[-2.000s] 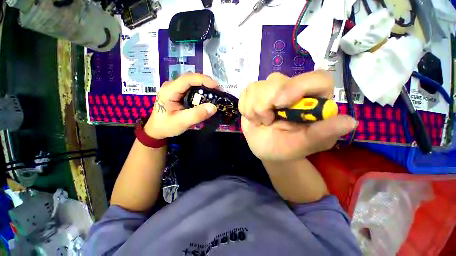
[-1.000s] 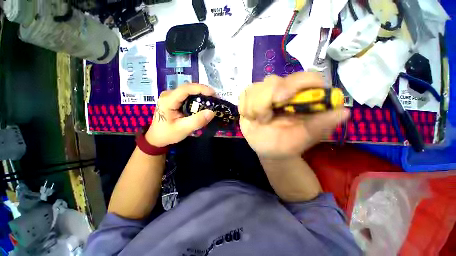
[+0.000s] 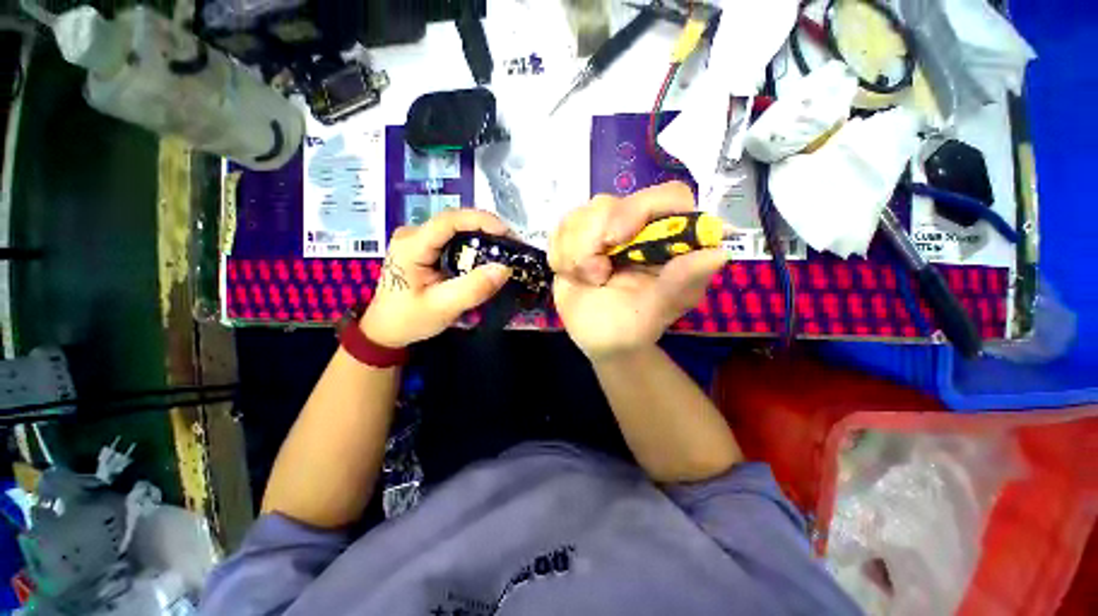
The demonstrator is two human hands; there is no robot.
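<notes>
My left hand (image 3: 431, 289) holds a small black electronic unit (image 3: 503, 258) by its left end. The unit is open, with a circuit board and shiny components showing inside the oval shell. My right hand (image 3: 624, 271) grips a screwdriver with a yellow-and-black handle (image 3: 669, 237). The handle points right, and the shaft and tip are hidden by my fingers at the unit's right end. Both hands are above the dotted front border of the printed sheets. A rounded black housing (image 3: 448, 118) lies on the sheets behind my left hand.
A translucent bottle (image 3: 199, 96) stands at the back left. Crumpled white wipes (image 3: 840, 181), wires and a black-handled tool (image 3: 945, 307) lie on the right. A red bin (image 3: 1038, 517) with clear plastic bags is at lower right, beside a blue bin (image 3: 1005, 371).
My right hand and the screwdriver have shifted left in the picture, and the handle looks shorter. The view has shifted, showing more of the bench's right side. Both hands keep their holds.
</notes>
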